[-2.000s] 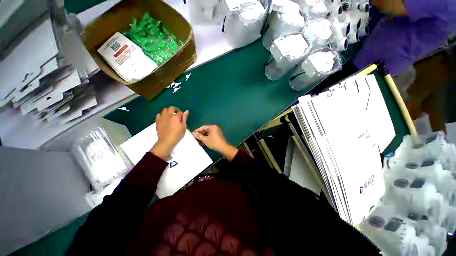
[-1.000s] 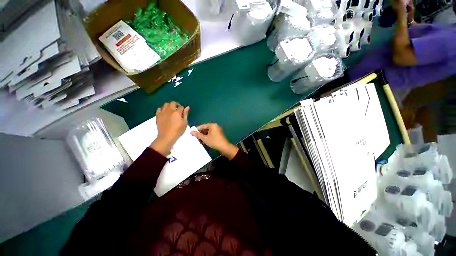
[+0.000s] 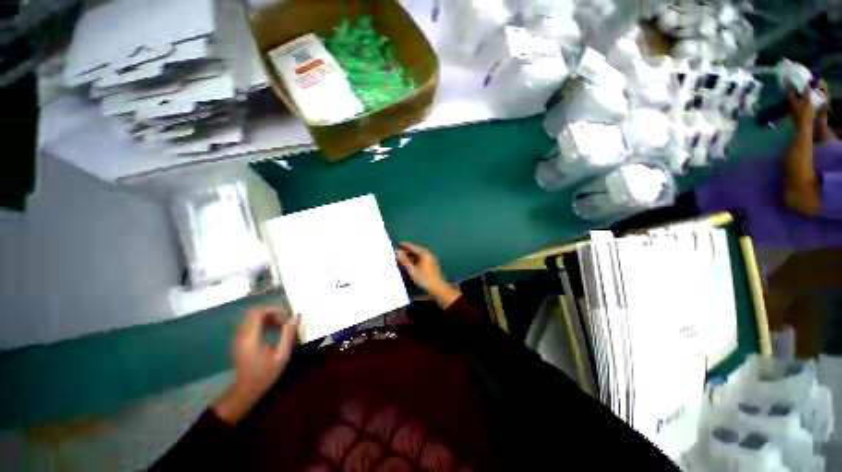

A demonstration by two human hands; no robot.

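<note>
A white gift box (image 3: 338, 263) with small dark print stands in front of me on the green bench, its square white face towards me. My left hand (image 3: 263, 355) is at its lower left corner, with thumb and fingers apart; the thumb tip is close to the corner and contact is unclear. My right hand (image 3: 423, 270) has its fingertips on the box's right edge. Left of it, an open white box (image 3: 263, 198) holds a bagged white item (image 3: 219, 235).
A brown bin (image 3: 420, 101) holds green pieces (image 3: 369, 69) and a white card (image 3: 317, 81). Folded white inserts (image 3: 171, 78) are stacked at back left. Bagged products (image 3: 591, 152) stand at back right. Upright carton blanks (image 3: 660, 323) fill a rack at right. A person in purple (image 3: 757, 198) is beyond.
My left hand has moved off the box's top face to its lower left corner. The box face now shows whole, turned squarer to me. The view has shifted left.
</note>
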